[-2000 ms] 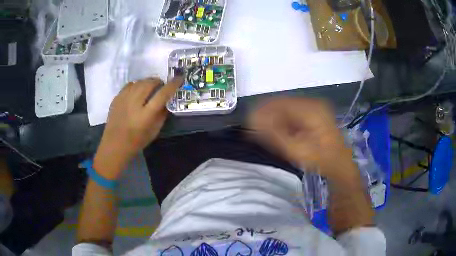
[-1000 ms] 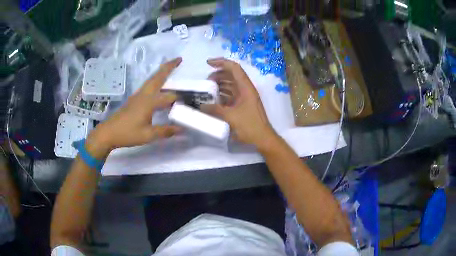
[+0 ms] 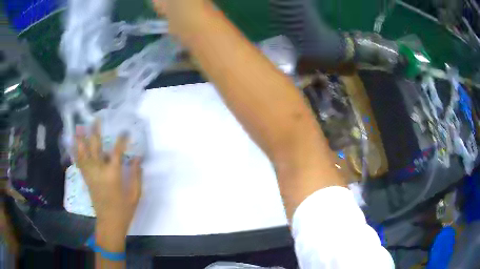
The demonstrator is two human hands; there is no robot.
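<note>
My left hand [image 3: 109, 173] is at the left of the white sheet, fingers spread over a blurred white housing [image 3: 123, 128] among clear bags. I cannot tell whether it grips it. Another white housing [image 3: 78, 195] lies just left of my left hand. My right arm reaches far forward across the sheet. Only part of my right hand [image 3: 164, 7] shows at the top edge, cut off and blurred; what it holds is hidden.
The white sheet [image 3: 202, 173] covers the bench. Clear plastic bags [image 3: 87, 42] are at the upper left. The green conveyor [image 3: 239, 18] runs along the back. A brown cardboard tray [image 3: 368, 126] is at the right, with a grey ribbed hose [image 3: 305, 26] above it.
Both hands held two white housings over the sheet; they have parted. My left hand has moved left to the stacked housings, and my right arm has stretched forward to the conveyor side.
</note>
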